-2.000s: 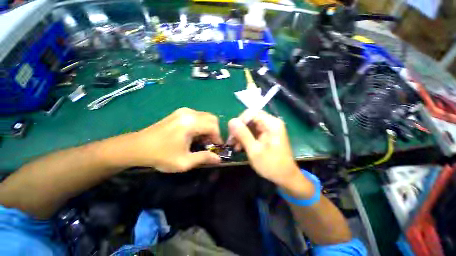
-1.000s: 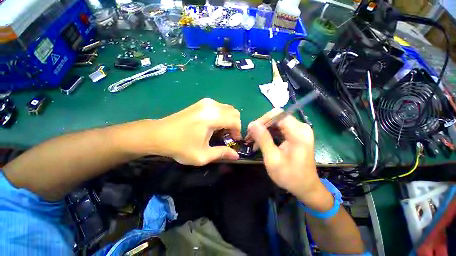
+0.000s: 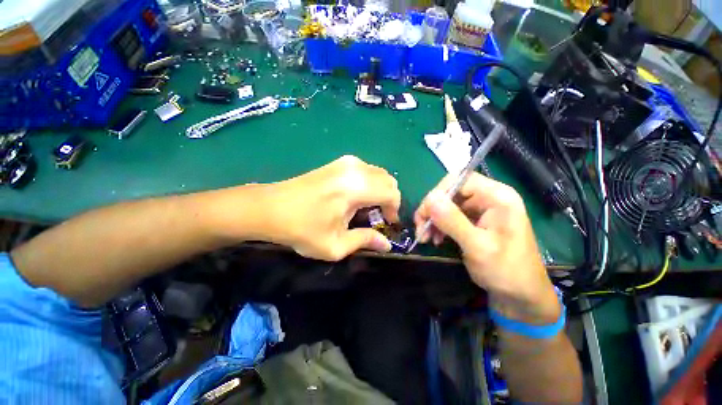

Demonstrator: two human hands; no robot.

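Observation:
My left hand [image 3: 336, 207] holds a small electronic module [image 3: 393, 236], black with gold and white bits, between thumb and fingers at the bench's front edge. My fingers hide part of it. My right hand [image 3: 483, 225] holds thin silver-grey tweezers [image 3: 469, 170] like a pen, slanting up to the right. The lower tip is at the right end of the module; whether it grips anything is too small to tell.
A coiled white cable [image 3: 233, 117] and a white tissue [image 3: 450, 149] lie on the green mat [image 3: 293, 146]. A black screwdriver-like tool [image 3: 526, 158] and a fan [image 3: 653, 183] are at right. A blue parts bin [image 3: 356, 60] stands behind, a blue box [image 3: 83, 75] at left.
The tweezers have come into clear view, their tip now at the module's right end. My right hand has opened up slightly and turned. The whole view has shifted, with both hands now further right.

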